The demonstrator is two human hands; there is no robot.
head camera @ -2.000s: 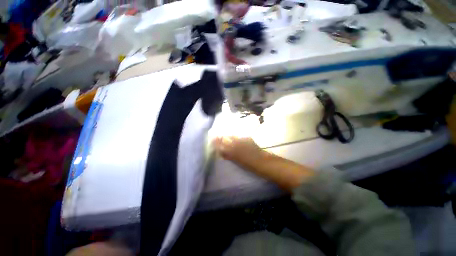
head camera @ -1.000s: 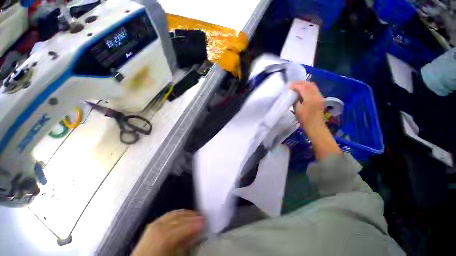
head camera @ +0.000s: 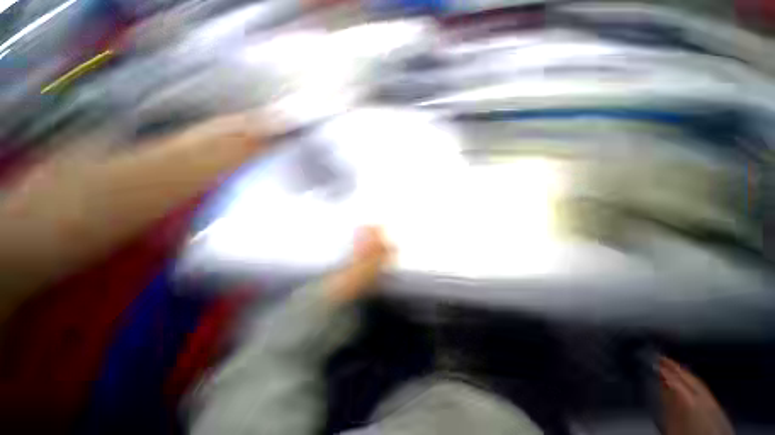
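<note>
The frame is heavily blurred. My left hand point(head camera: 370, 251), with a grey-green sleeve, is at the front edge of the white machine table point(head camera: 255, 234). Whether its fingers hold anything cannot be told. My right hand point(head camera: 690, 398) is low at the right, below the table edge and partly cut off by the picture's bottom; its grip is unclear. A dark patch point(head camera: 323, 167) shows on the table beyond my left hand, in glare. No fabric piece can be made out clearly.
A bare forearm point(head camera: 110, 195) reaches in from the left edge towards the table's far left; it seems to be another person's. The blurred machine head with a blue stripe point(head camera: 595, 114) is behind at the right. Red cloth point(head camera: 76, 340) lies at the lower left.
The view has swung from the blue basket back to the table. My right hand no longer shows at the basket with white pieces. A bare forearm has come in at left.
</note>
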